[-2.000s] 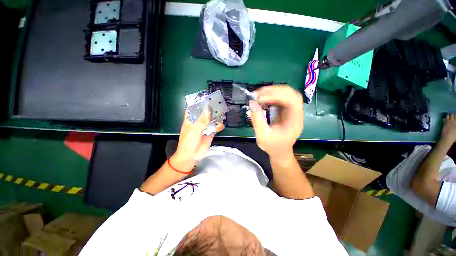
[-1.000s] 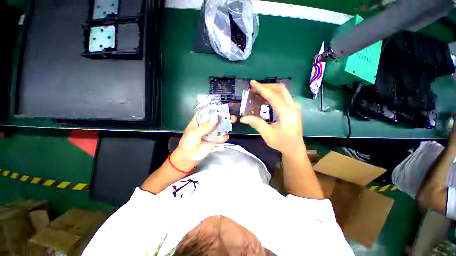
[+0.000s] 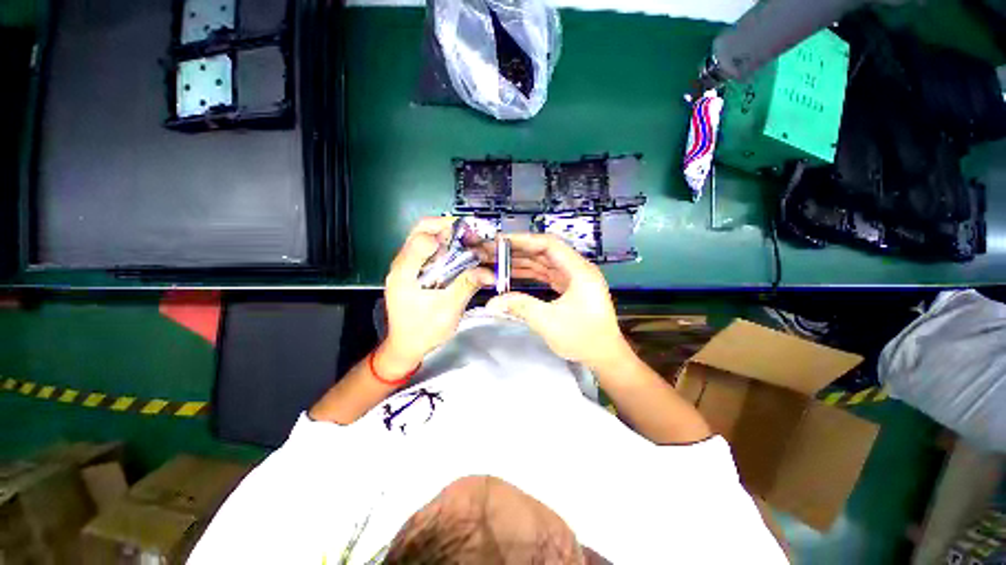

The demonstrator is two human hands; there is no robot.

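Observation:
My left hand [image 3: 425, 298] holds several silver metal plates [image 3: 450, 260], tilted in its fingers. My right hand [image 3: 565, 300] grips one metal plate [image 3: 503, 265] edge-on between thumb and fingers, close beside the left hand's plates. Just behind the hands, black plastic housings [image 3: 579, 182] lie in rows on the green bench. A silver plate [image 3: 570, 231] sits in a front housing. The left front housing is partly hidden by my fingers.
Black trays [image 3: 166, 188] lie at left with plated housings [image 3: 206, 86]. Behind are a clear bag [image 3: 496, 55], a paste tube [image 3: 702, 144], the grey screwdriver [image 3: 772, 35], a green box [image 3: 796, 99] and dark parts [image 3: 894, 144]. An open carton [image 3: 772, 408] stands below; a person's sleeve [image 3: 951, 359] is at right.
Both hands have drawn together nearer the bench's front edge, uncovering more of the housings. The right hand's plate has turned edge-on. The left hand's plates have tilted.

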